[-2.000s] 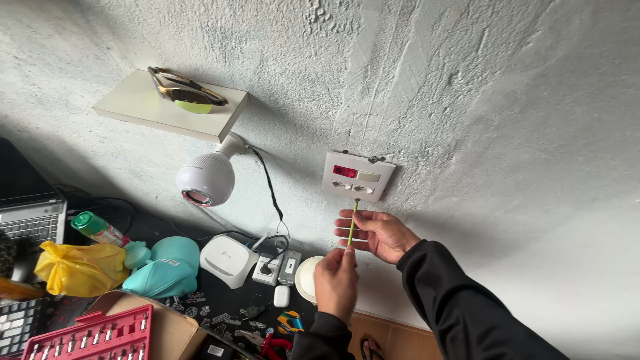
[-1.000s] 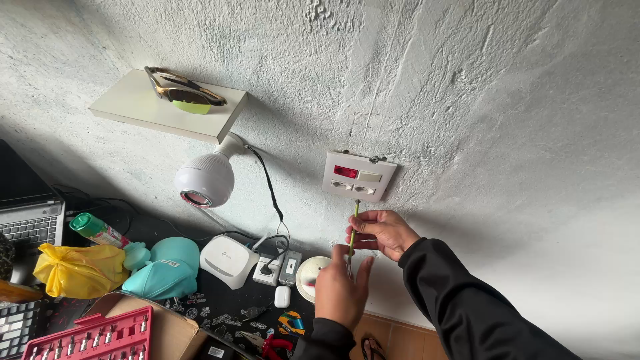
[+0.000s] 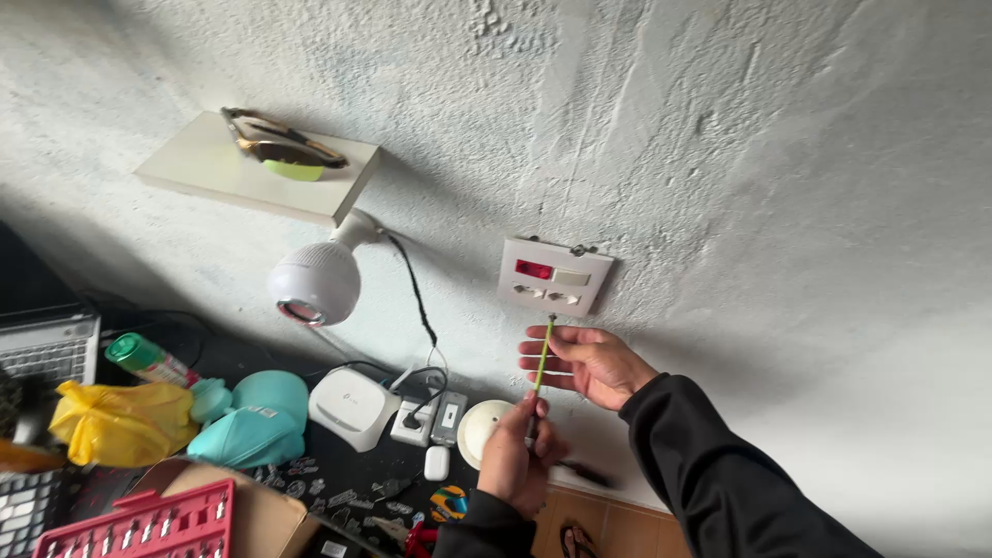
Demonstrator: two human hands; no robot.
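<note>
A white wall plate [image 3: 556,277] with a red switch, a pale switch and two sockets sits on the rough wall. Screws or fittings stick out along its top edge. My left hand [image 3: 521,457] is closed around the dark handle of a screwdriver [image 3: 545,353]. The screwdriver's yellow-green shaft points up, its tip at the plate's lower edge. My right hand [image 3: 593,360] steadies the shaft near the tip between thumb and index finger, other fingers spread. Whether the tip sits in a screw is too small to tell.
Left of the plate, a white camera-like bulb [image 3: 316,284] hangs beneath a shelf [image 3: 256,174] holding sunglasses. The dark desk below bears a white router [image 3: 353,407], plugged-in adapters, a round white cover, a teal cap [image 3: 263,426], a yellow bag and a red bit tray [image 3: 139,535].
My left hand has shifted on the screwdriver handle, its fingers now wrapped differently. My right hand stays by the shaft, its other fingers now more spread than one second ago.
</note>
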